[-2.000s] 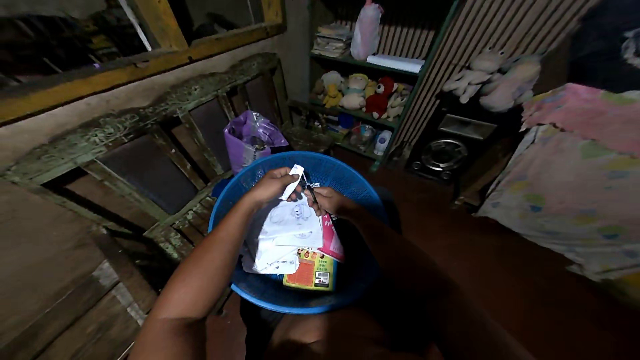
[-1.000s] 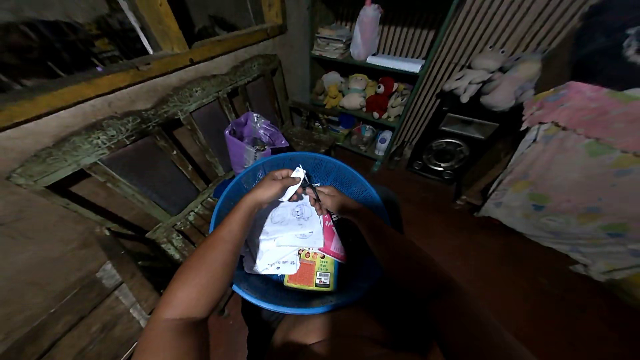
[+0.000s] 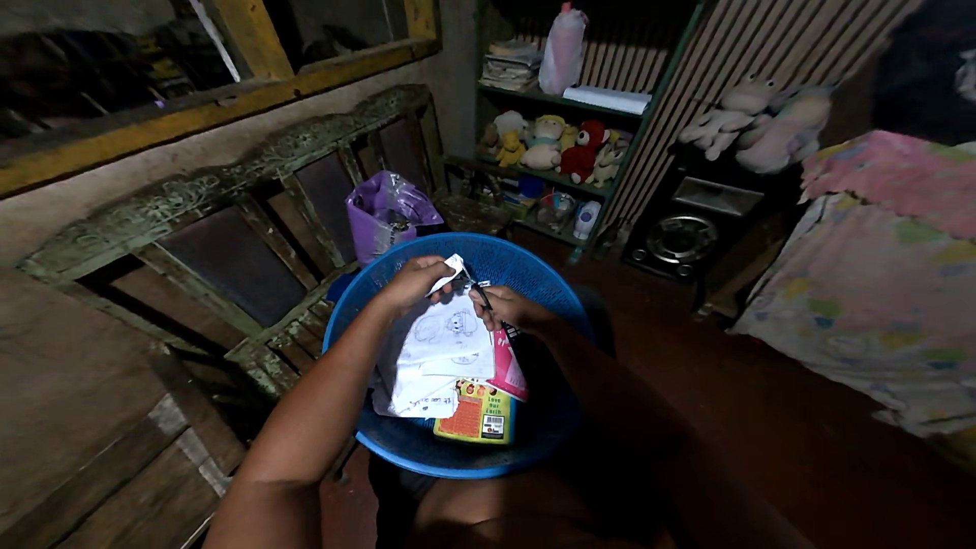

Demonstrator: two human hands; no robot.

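Note:
A blue plastic basket (image 3: 457,470) rests on my lap. Over it, my left hand (image 3: 419,280) pinches a small piece of white paper (image 3: 451,274). My right hand (image 3: 503,306) grips dark-handled scissors (image 3: 482,296), their blades beside the paper's edge; how far the blades are apart cannot be told. Under both hands lie white sheets with pencil drawings (image 3: 450,335). A pink printed item (image 3: 506,366) sticks out at their right, and a yellow-green booklet or pack with an orange panel (image 3: 476,415) lies in the basket's near part.
A carved wooden bench (image 3: 252,191) stands at the left, holding a purple bag (image 3: 381,217). Behind are a green shelf (image 3: 549,171) with stuffed toys (image 3: 585,152) and a black speaker (image 3: 681,240) topped by plush toys (image 3: 778,130). A patterned cloth (image 3: 839,305) hangs at the right.

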